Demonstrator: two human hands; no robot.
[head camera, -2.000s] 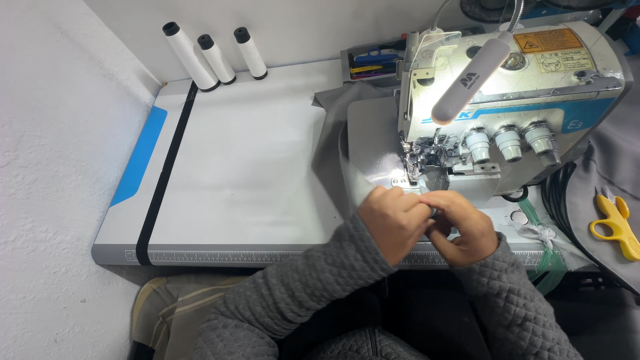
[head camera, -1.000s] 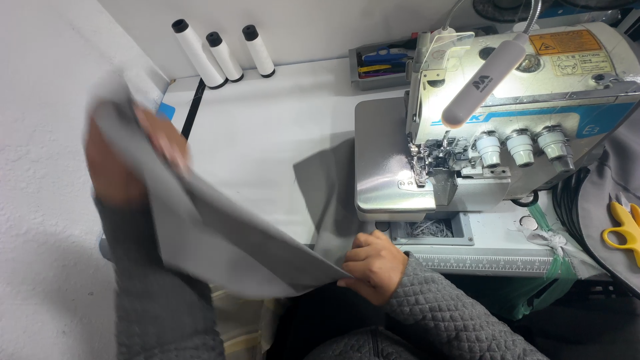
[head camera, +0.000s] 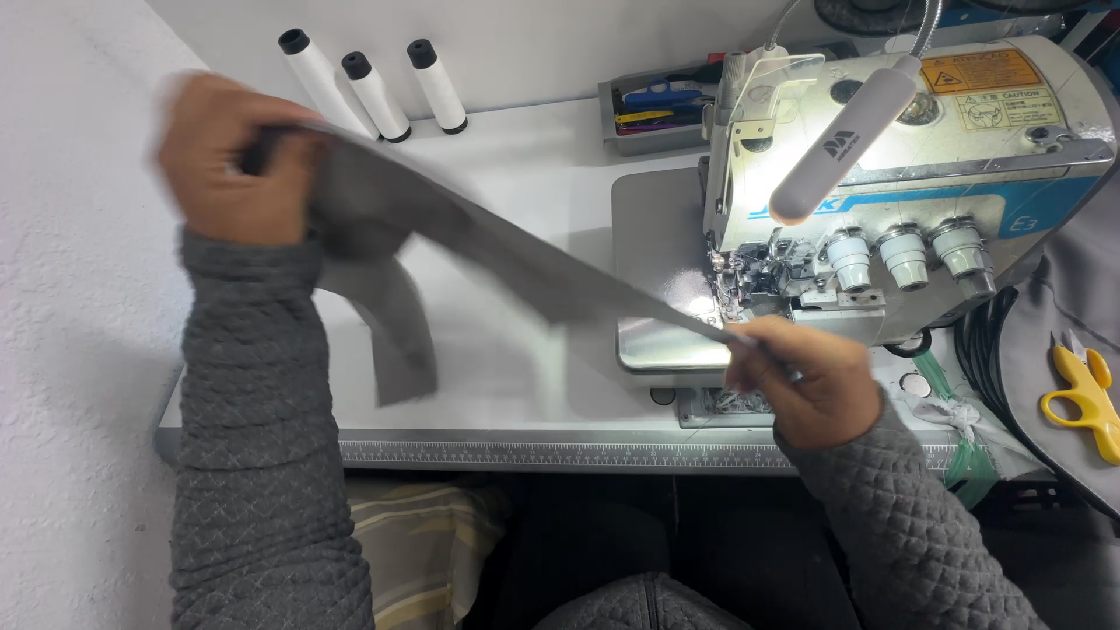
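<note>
A piece of grey fabric (head camera: 525, 262) is stretched in the air between my two hands, slanting from upper left down to the right. My left hand (head camera: 236, 162), blurred, grips its upper end; a curved part hangs below. My right hand (head camera: 805, 376) pinches the other end between thumb and fingers, just in front of the needle area of a Jack overlock sewing machine (head camera: 971, 201). The fabric passes above the machine's metal plate (head camera: 656, 219). A clip-on lamp (head camera: 844, 144) shines on the presser foot.
Three white thread cones (head camera: 437, 87) stand at the back by the wall. A grey tray (head camera: 656, 144) holds blue-handled scissors and tools. Yellow-handled scissors (head camera: 1085, 394) lie on grey cloth at the right. A ruler tape (head camera: 560, 455) runs along the table's front edge.
Two seconds ago both hands were together in front of the machine. My left hand has since moved far left with the fabric, and the fabric is now pulled straighter between the hands.
</note>
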